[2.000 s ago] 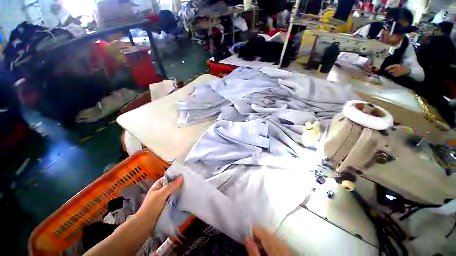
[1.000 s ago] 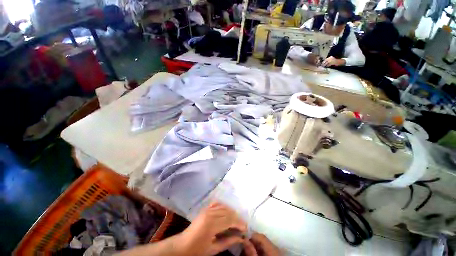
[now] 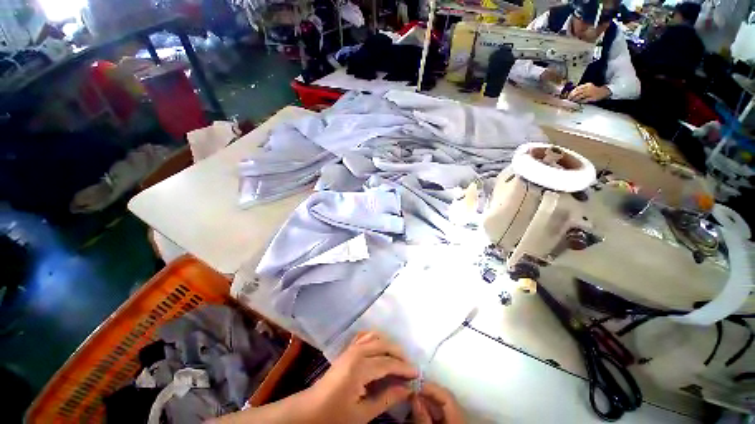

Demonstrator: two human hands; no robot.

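Note:
A light grey garment piece (image 3: 331,290) lies on the pale table left of the needle and runs to the front edge. My left hand (image 3: 364,381) is at the table's front edge, its fingers pinched on the piece's near edge. My right hand (image 3: 437,407) is beside it at the bottom of the picture, partly cut off, its fingertips close to the left ones; what it holds is hidden. The cream sewing machine head (image 3: 538,219) stands at the right, with bright glare at the needle.
More grey pieces (image 3: 372,137) are heaped behind. Black-handled shears (image 3: 608,377) lie right of the needle. A white tape roll (image 3: 553,167) sits on the machine head. An orange crate (image 3: 124,348) with dark cloth stands lower left. A person (image 3: 600,58) works at another machine behind.
Since two seconds ago, my left hand has moved right from the cloth's left corner to beside my right hand. The cloth's near part has drawn in. The view has shifted, and the shears now show.

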